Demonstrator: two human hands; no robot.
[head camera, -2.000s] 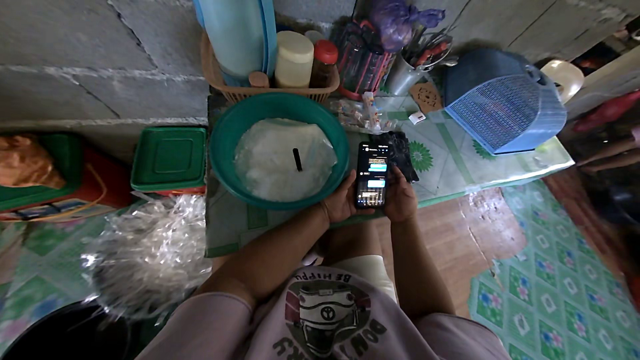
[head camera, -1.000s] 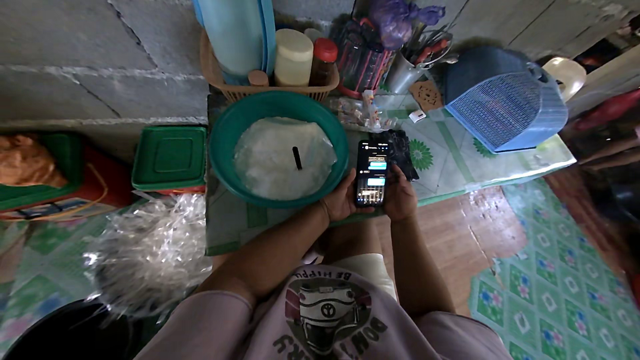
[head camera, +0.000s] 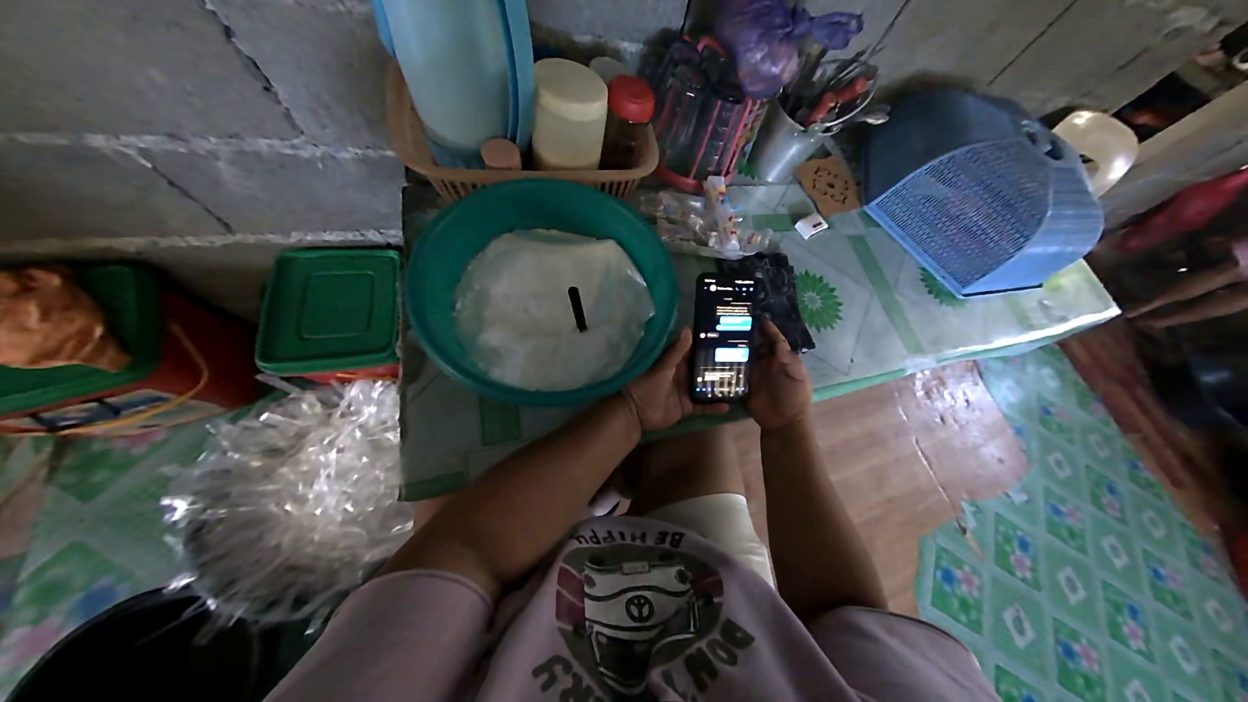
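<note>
A smartphone (head camera: 723, 341) with a lit screen is held upright over the table's front edge. My left hand (head camera: 666, 385) grips its left side and lower edge, and my right hand (head camera: 778, 378) holds its right side. To the left, close to my left hand, a green plastic basin (head camera: 444, 366) holds a clear plastic bag of white contents (head camera: 517, 322). A short black strip (head camera: 577, 308) lies on top of that bag. Just behind the phone, to its right, is a crumpled black plastic bag (head camera: 780, 292).
Behind the basin stands a brown plastic basket (head camera: 458, 180) with jars. A metal cup (head camera: 780, 146) of utensils and a blue plastic container (head camera: 985, 195) stand farther right on the table (head camera: 877, 331). Left are a green-lidded bucket (head camera: 331, 312) and a bundle of clear plastic strips (head camera: 302, 497).
</note>
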